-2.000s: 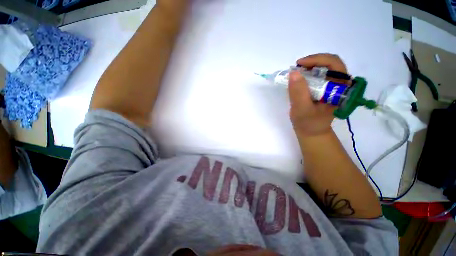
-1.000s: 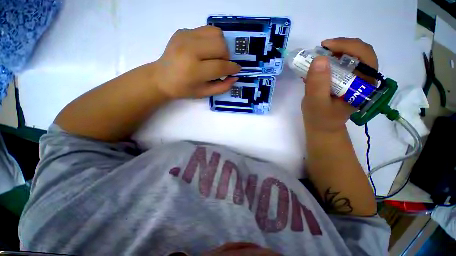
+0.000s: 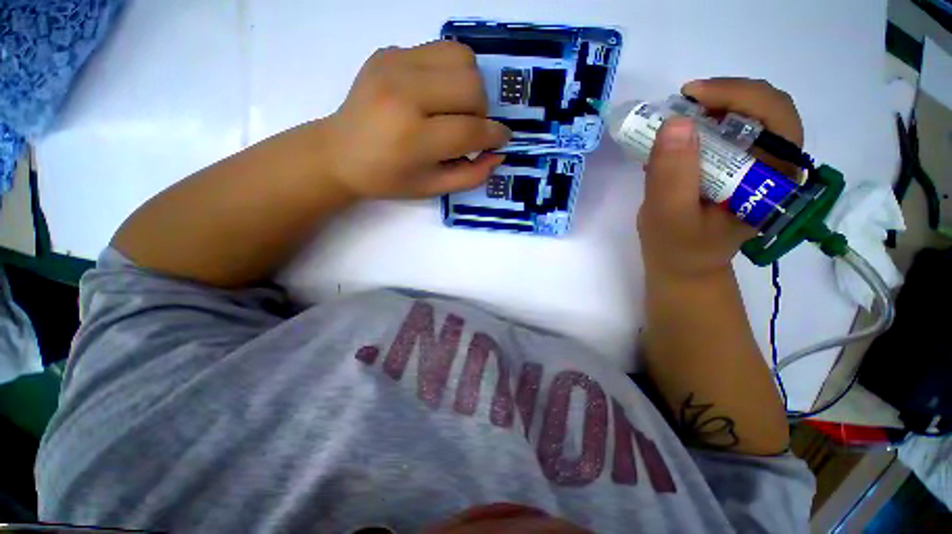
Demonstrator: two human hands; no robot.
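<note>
Two blue device housings with black and silver areas lie one above the other over white paper. My left hand (image 3: 423, 120) holds both at their left side; its fingers cover part of the upper housing (image 3: 548, 89) and the edge of the lower housing (image 3: 522, 195). My right hand (image 3: 694, 198) is closed around the glue syringe (image 3: 710, 162), thumb on the barrel. The pale green needle tip (image 3: 597, 105) is at the right part of the upper housing; whether it touches cannot be told. A green adapter (image 3: 799, 214) sits at the syringe's rear.
A translucent air hose (image 3: 872, 313) and a thin dark blue cable (image 3: 776, 313) run down at the right. Crumpled tissue (image 3: 864, 224), black pliers (image 3: 917, 172) and a black box (image 3: 919, 344) lie at the right. A heap of small blue parts (image 3: 47, 57) is at upper left.
Two seconds ago my left arm reached forward and no housings showed. The left hand then held both housings in front. Since one second ago, hands, housings and syringe have shifted only slightly.
</note>
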